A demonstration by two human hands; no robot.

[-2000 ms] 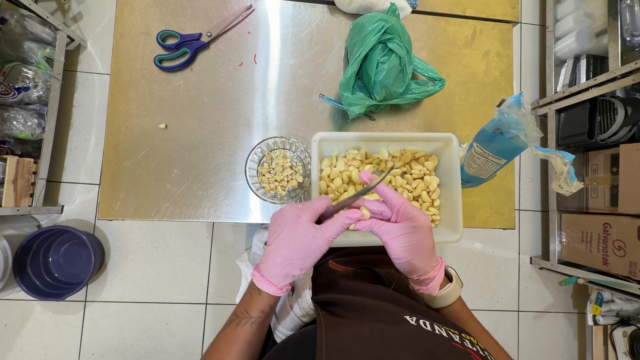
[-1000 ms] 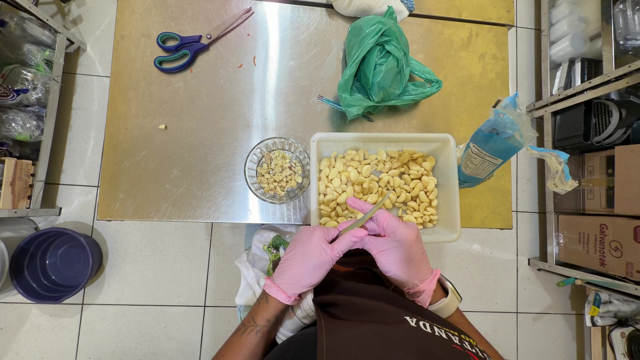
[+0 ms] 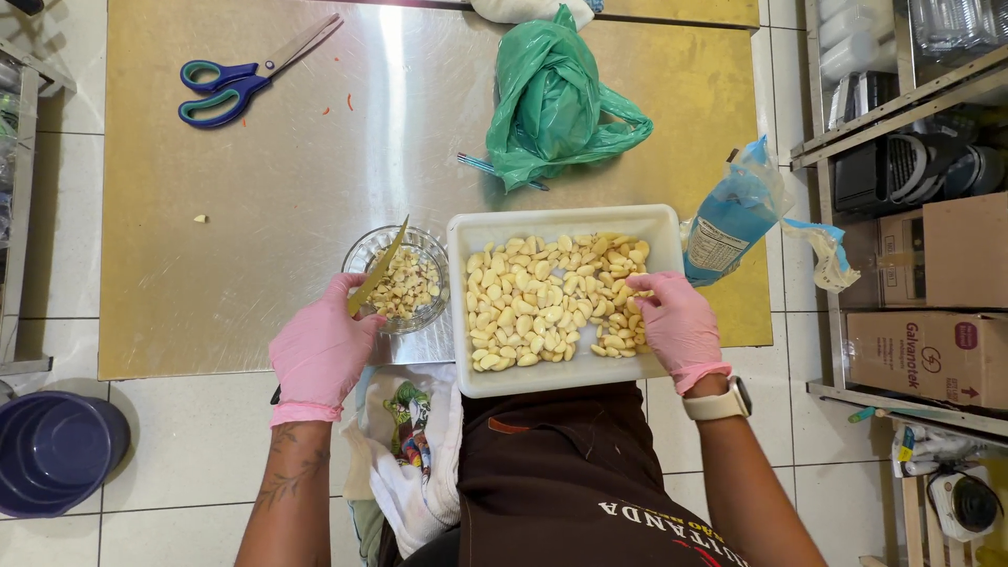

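Observation:
My left hand (image 3: 324,346), in a pink glove, holds a knife (image 3: 379,269) whose blade points up over a glass bowl (image 3: 352,252). Small cut pieces (image 3: 405,283) lie in that bowl. Right of it stands a white plastic tray (image 3: 551,383) of pale peeled cloves, apparently garlic (image 3: 524,303). My right hand (image 3: 673,319), gloved in pink too, is at the tray's right side, its fingertips at the cloves; whether they grip one cannot be told.
Blue-handled scissors (image 3: 236,87) lie at the back left of the metal table (image 3: 276,197). A green plastic bag (image 3: 551,102) sits at the back, with an opened blue packet (image 3: 724,228) right of the tray. A cloth (image 3: 402,472) hangs near my lap.
My hands were together at the tray's front edge with the knife. They have moved apart, the left with the knife to the glass bowl, the right to the tray's right side.

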